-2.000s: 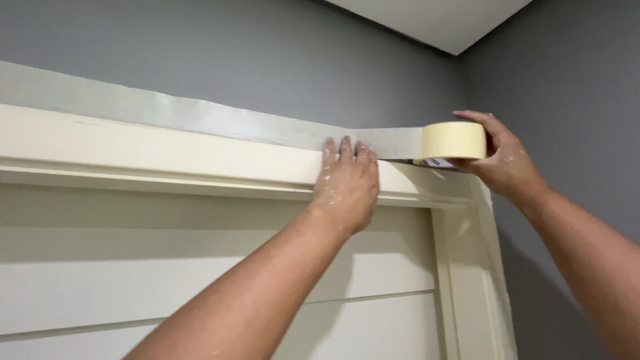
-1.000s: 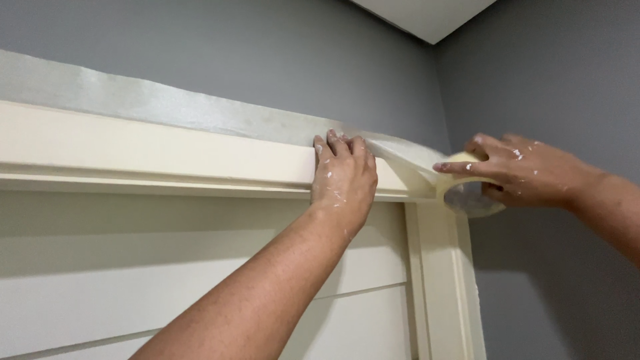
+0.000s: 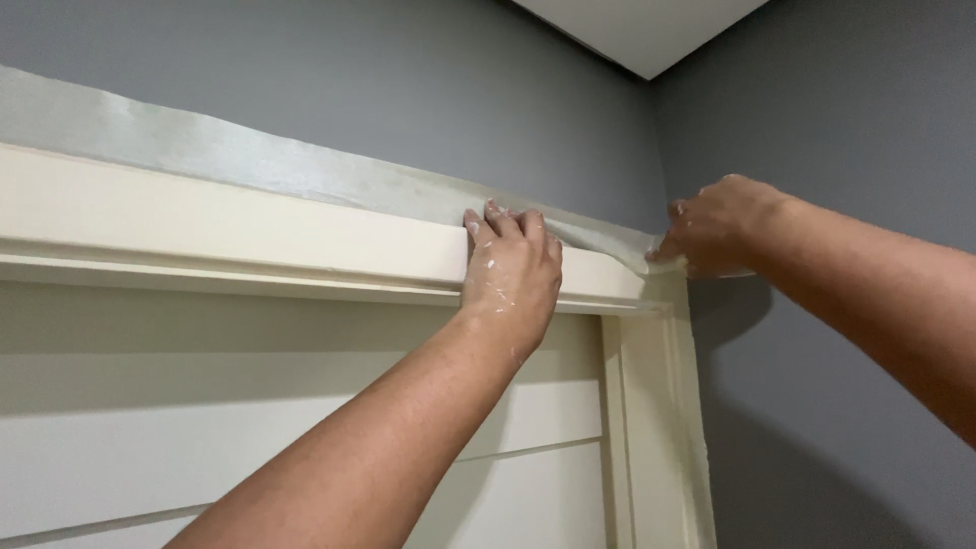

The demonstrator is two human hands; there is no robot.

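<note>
Translucent, whitish masking tape (image 3: 252, 160) runs along the gray wall just above the cream door frame's top casing (image 3: 229, 221). My left hand (image 3: 509, 267), speckled with white paint, rests on the casing with its fingertips against the tape's lower edge. To the right of that hand the tape is twisted and partly loose. My right hand (image 3: 713, 229) is at the frame's upper right corner, at the far end of the tape strip. It mostly hides the tape roll; only a thin rim shows below the fingers.
Below the casing is a white paneled door (image 3: 305, 435) with horizontal grooves. The right jamb (image 3: 656, 412) runs down beside the gray side wall (image 3: 839, 137). A white ceiling panel's corner (image 3: 648, 46) hangs above the wall corner.
My right hand has turned over the tape roll, which showed plainly in the earlier frames. The tape between my hands has gone from flat to twisted. My left hand stays on the casing.
</note>
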